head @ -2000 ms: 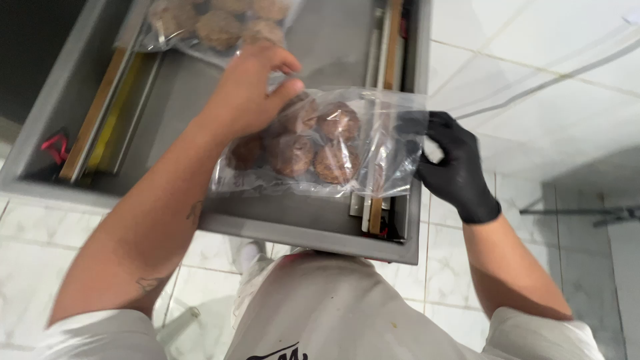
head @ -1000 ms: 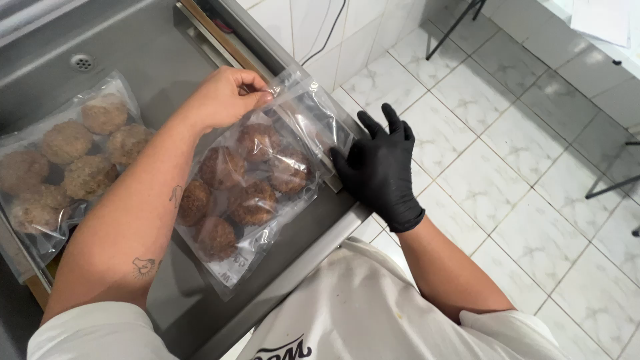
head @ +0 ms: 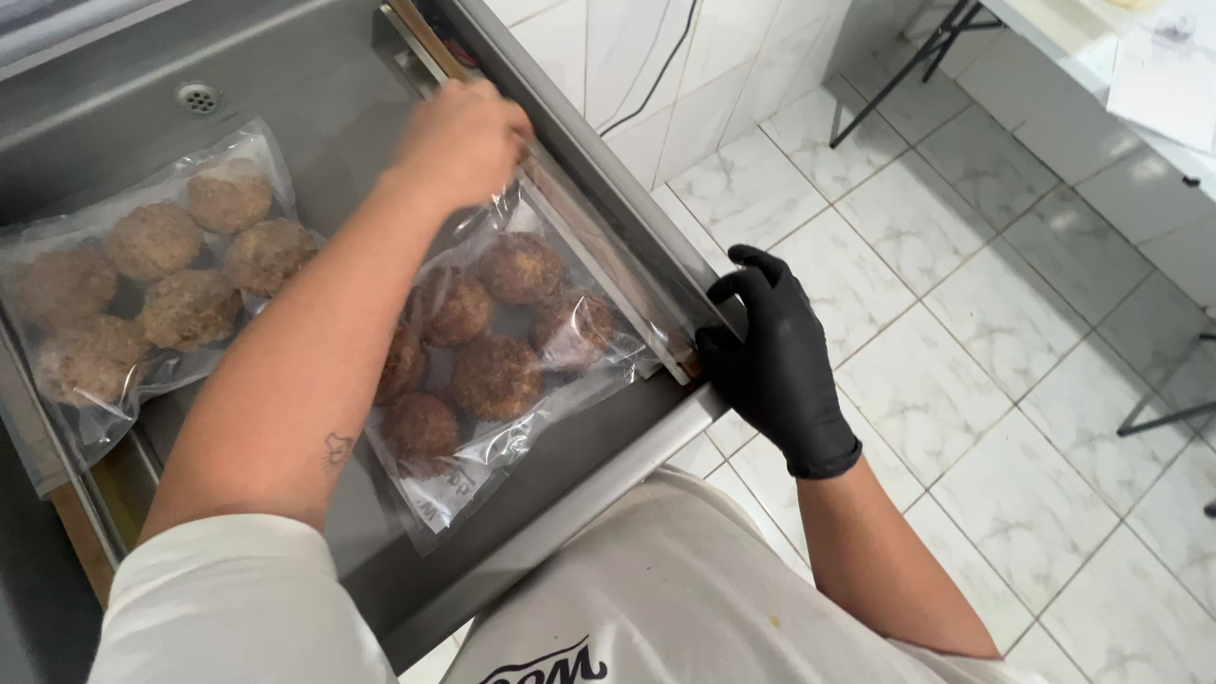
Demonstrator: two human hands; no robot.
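Observation:
A clear plastic bag of browned round balls (head: 497,377) lies in a grey metal chamber, its mouth end along the right sealing bar (head: 608,266). My bare left hand (head: 467,142) is blurred over the upper end of the bag's mouth; its fingers look bent, and whether they pinch the film is hard to tell. My right hand (head: 765,351), in a black glove, is at the chamber's near right corner by the lower end of the bar, fingers curled and apart. A second bag with paler balls (head: 157,241) lies at the left, its mouth end over the left bar, partly behind my left forearm.
The chamber's metal rim (head: 570,518) runs close in front of my body. A round perforated vent (head: 199,98) is in its far wall. A dark cable (head: 655,81) hangs by the tiled wall. At the upper right stands a white table (head: 1054,47) with dark legs.
The bag of browned balls, held up between my hands two seconds ago, now lies in the chamber with its mouth end along the right bar. The view has turned and shifted.

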